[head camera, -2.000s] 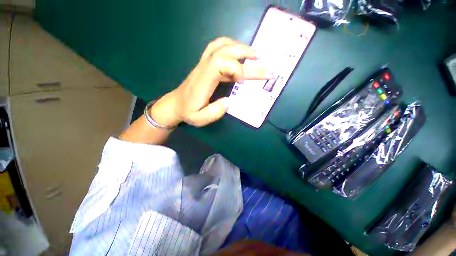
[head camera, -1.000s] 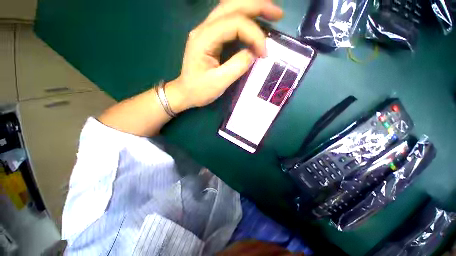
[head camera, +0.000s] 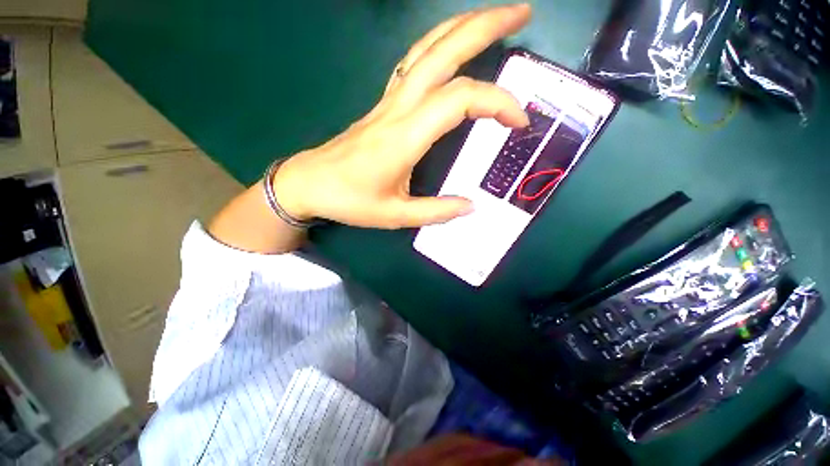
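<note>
My left hand (head camera: 391, 146) is over a lit smartphone (head camera: 519, 173) that lies on the green top. Its thumb and index finger are spread across the screen, and it holds nothing. The screen shows a remote photo with a red loop drawn on it. To the right, a bagged remote control (head camera: 673, 287) lies face up with red, green and yellow keys at its far end. Another bagged remote (head camera: 701, 355) lies against it, nearer me. Glare hides many keys. My right hand is out of the picture.
More bagged dark items (head camera: 657, 41) lie at the top right, with a thin yellow loop (head camera: 710, 111) beside them. A black strap (head camera: 637, 232) lies between phone and remotes. Another bagged item (head camera: 783, 437) is cut off at the lower right. Beige cabinets (head camera: 136, 218) stand at left.
The screen has gone from a mostly white page to an enlarged remote photo. My left hand's fingers have spread over it. The view has shifted, and the forearm at lower right has left the picture.
</note>
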